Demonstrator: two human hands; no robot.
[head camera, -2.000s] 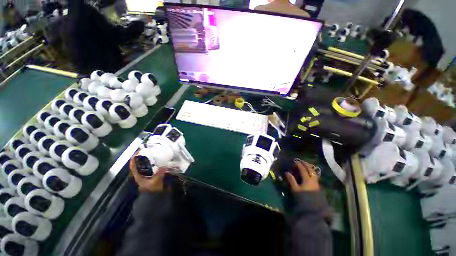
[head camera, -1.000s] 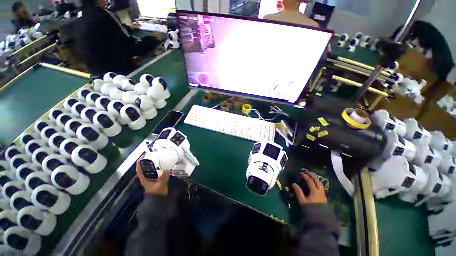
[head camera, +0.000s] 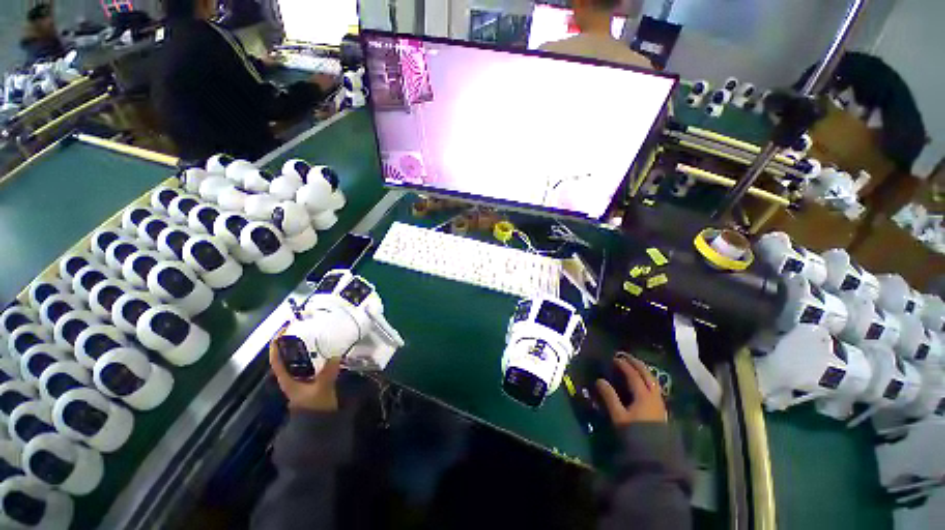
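Observation:
A white dual-lens camera (head camera: 337, 323) stands at the bench's front edge. My left hand (head camera: 308, 383) holds its lower ball, thumb and fingers on either side of the black oval face. A second white dual-lens camera (head camera: 543, 348) stands to the right, untouched. My right hand (head camera: 634, 391) rests over a dark mouse, mostly hidden under the palm and fingers. The monitor (head camera: 523, 126) shows a bright white and pinkish picture. The white keyboard (head camera: 466, 259) lies below it.
Rows of single-ball cameras (head camera: 124, 321) stand at left, beside a smartphone (head camera: 342, 257). A black bag (head camera: 705, 285) with a yellow tape roll (head camera: 723, 248) lies at right. Larger white cameras (head camera: 819, 352) cluster beyond a metal edge. People work at the back.
The view has shifted slightly. My left hand stays on the lower ball of the left camera and my right hand stays at the mouse. The monitor picture has changed slightly.

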